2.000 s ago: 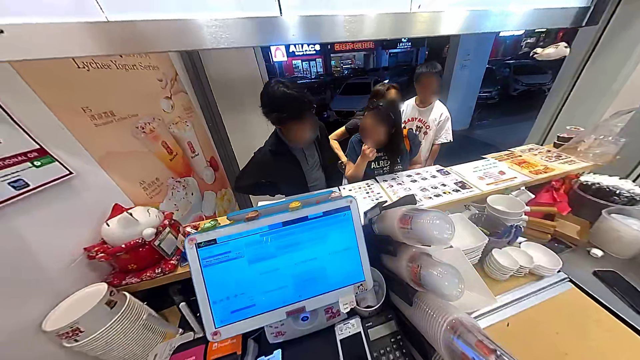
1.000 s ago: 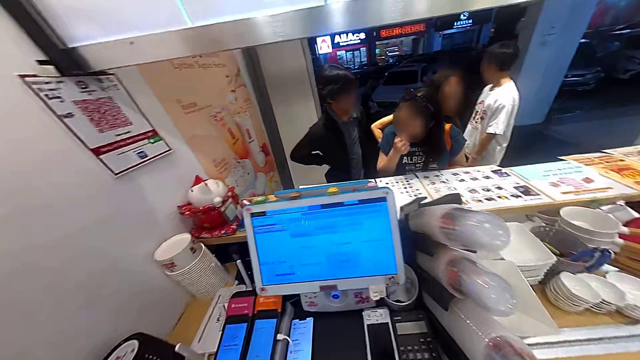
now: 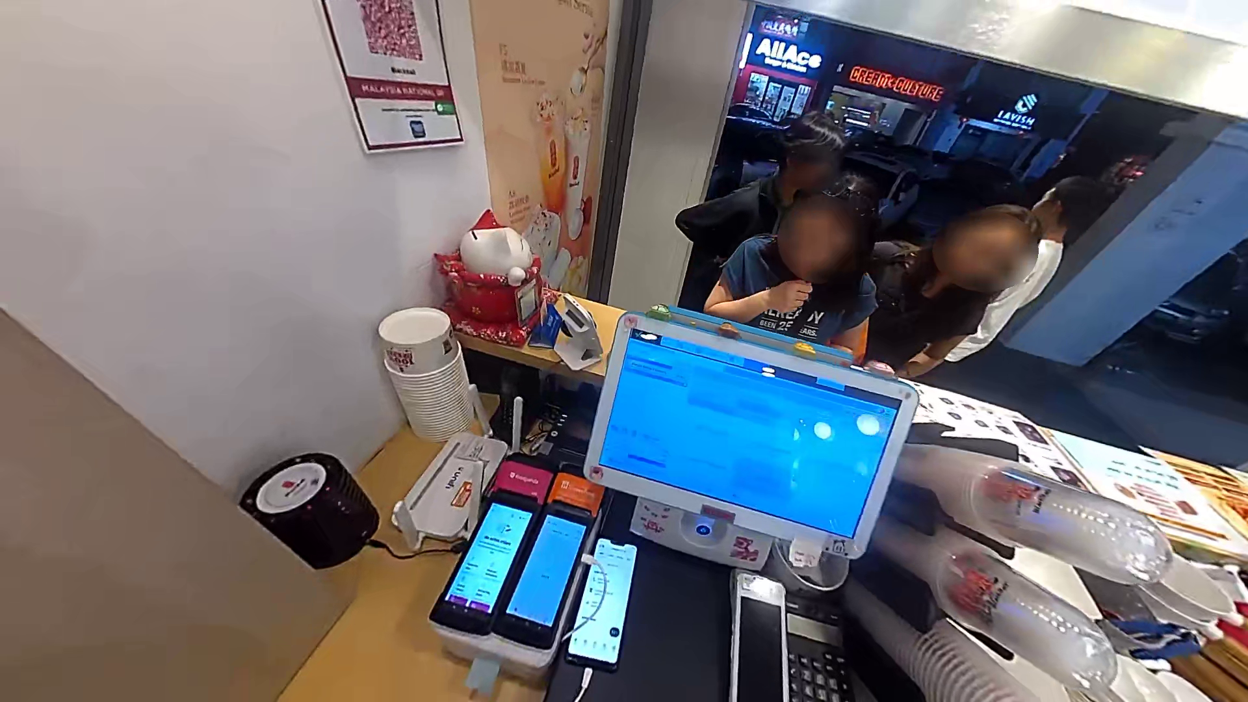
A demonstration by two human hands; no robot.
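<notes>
Neither my left hand nor my right hand shows in the head view. A white-framed touchscreen terminal [image 3: 751,429] with a lit blue screen stands in the middle. Below it on the left, two handheld order terminals [image 3: 487,556] [image 3: 546,565] lie side by side in a white holder. A phone [image 3: 603,604] with a white cable plugged in lies right of them. Further right are a card terminal [image 3: 760,634] and a black-keyed keypad device [image 3: 819,673]. Clear plastic cups with printed fronts [image 3: 1053,507] lie stacked on their sides right of the screen.
Several people [image 3: 809,253] stand beyond the counter ledge. Printed menu sheets [image 3: 1121,478] lie there. At left are a round black speaker [image 3: 310,507], a white router [image 3: 453,487], stacked paper tubs [image 3: 424,370] and a red and white cat figurine [image 3: 492,273]. Bowls [image 3: 1194,590] stand at far right.
The view has swung left, bringing in the speaker and router. Outside, the person in white now stands partly behind another person, who leans forward at the counter.
</notes>
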